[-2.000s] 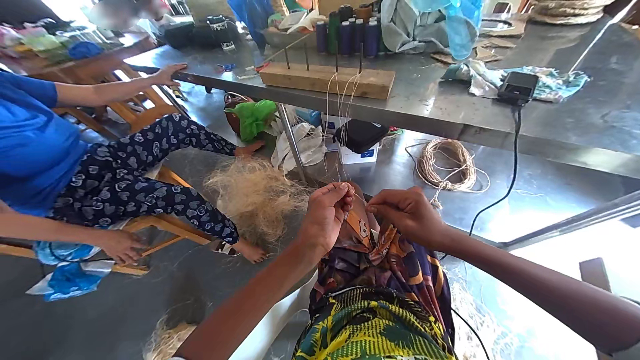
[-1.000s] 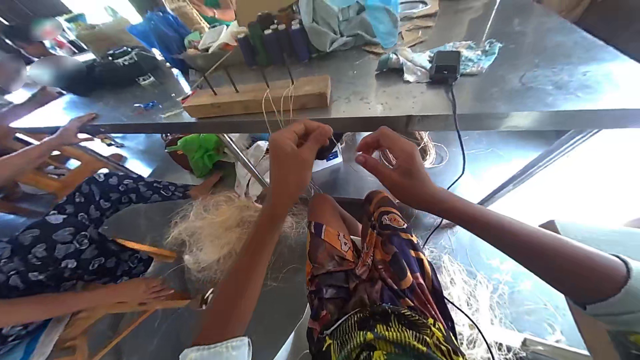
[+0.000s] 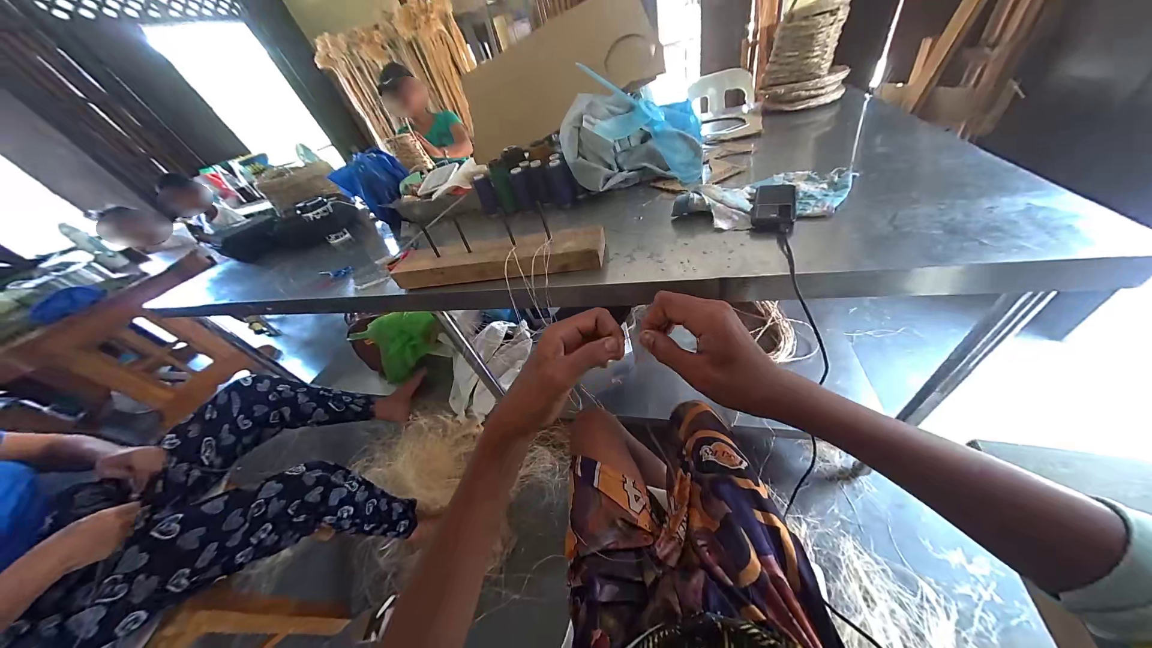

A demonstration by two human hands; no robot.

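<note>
My left hand (image 3: 571,360) is raised above my lap, thumb and forefinger pinched together; a fine strand seems to lie between them, too thin to be sure. My right hand (image 3: 706,346) is just to its right, fingers curled and thumb near the fingertips; whether it holds a strand cannot be told. Behind them, pale fibre strands (image 3: 543,270) loop over a wooden block with upright metal pegs (image 3: 513,256) at the metal table's front edge and hang down towards my left hand. Loose pale fibre (image 3: 432,468) lies on the floor at the left.
On the metal table (image 3: 936,216) are thread spools (image 3: 531,180), a black adapter (image 3: 774,207) with a hanging cable, and cloth (image 3: 612,135). Below it are a green bag (image 3: 405,342) and coiled cord (image 3: 774,333). A seated person in patterned trousers (image 3: 270,468) is close at the left.
My hands, close together over my lap two seconds ago, moved apart and now are nearer each other again, with the right fingers more curled. The view has tilted up.
</note>
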